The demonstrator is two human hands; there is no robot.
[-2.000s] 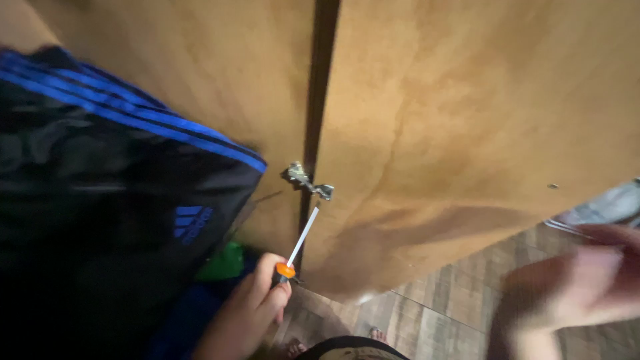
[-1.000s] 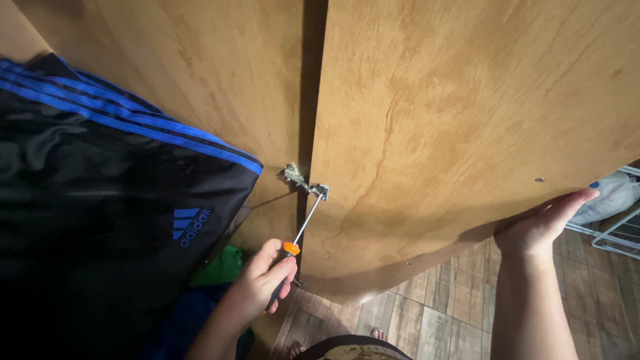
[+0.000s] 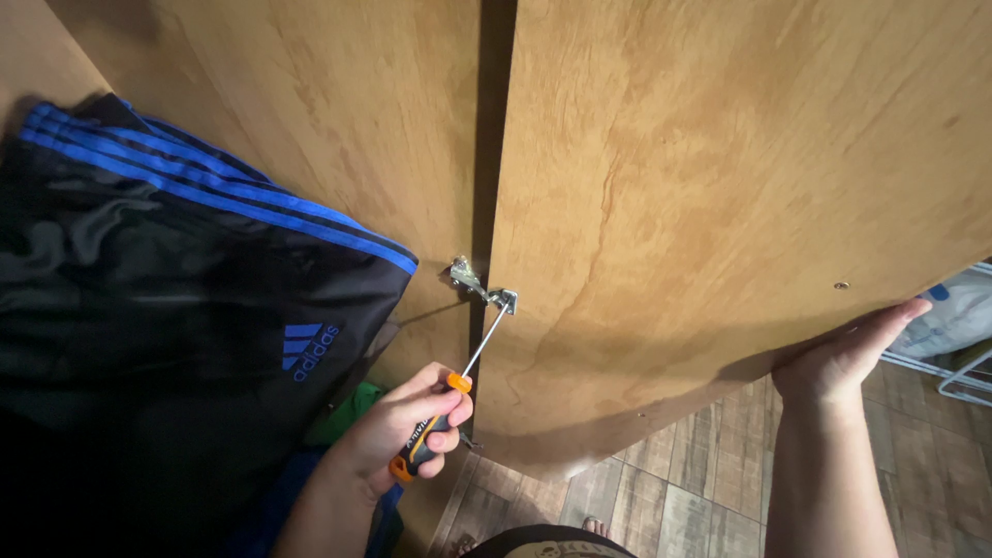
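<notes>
My left hand [image 3: 422,426] is closed around the black and orange handle of a screwdriver [image 3: 484,341]. The tip of its metal shaft meets the cup plate of a metal cabinet hinge [image 3: 504,301] on the wooden door [image 3: 697,170]. The hinge's arm reaches across the dark gap to the wooden side panel [image 3: 372,124]. At the right, my right hand [image 3: 841,349] rests flat against the door's lower edge, thumb and fingers partly hidden behind it.
Black Adidas fabric with blue stripes [image 3: 194,294] hangs at the left, with green cloth [image 3: 356,411] below it. A second metal hinge [image 3: 469,442] shows lower down. A white wire rack [image 3: 953,376] with a plastic bag stands right, over the wood-look floor [image 3: 697,473].
My right hand has come from below and to the right onto the door's edge. The screwdriver's tip, short of the hinge two seconds ago, has moved up to it.
</notes>
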